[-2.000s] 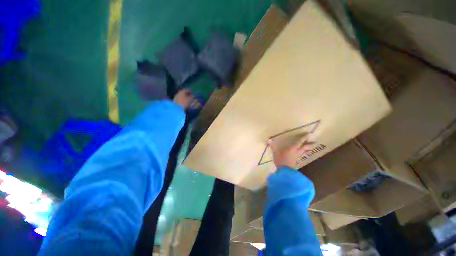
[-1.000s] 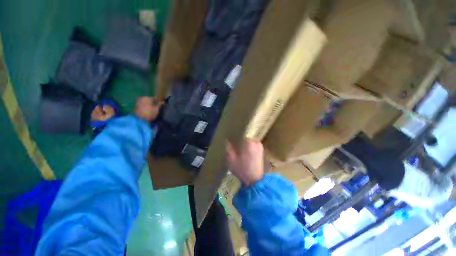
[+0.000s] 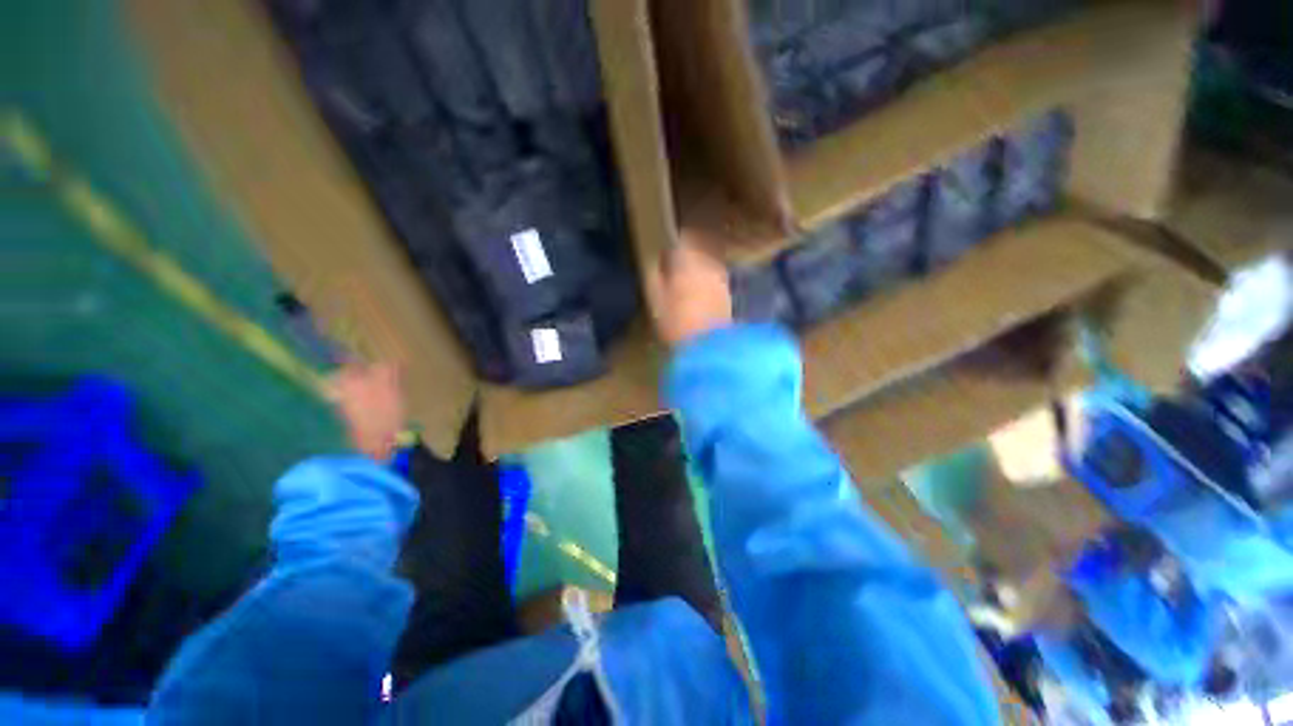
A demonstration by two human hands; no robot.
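Note:
An open brown carton [image 3: 305,213] stands in front of me, its flaps spread. It holds rows of black wrapped packets [image 3: 468,99]; two near its close end show white labels [image 3: 530,255]. My left hand [image 3: 372,409] is at the carton's left flap, near its close corner; the image is blurred and its grip is unclear. My right hand [image 3: 692,295] is on the upright right flap, with its fingers at the flap's edge.
More open cartons [image 3: 908,333] with rows of dark packets stand to the right. A bright blue plastic stool [image 3: 85,504] is on the green floor at left, beside yellow tape [image 3: 156,277]. People in blue smocks [image 3: 1149,596] are at the lower right.
The carton's flaps have been opened outward, and its packets now show widely. The view has shifted towards the carton and its right neighbours. The loose packets on the floor are largely out of view.

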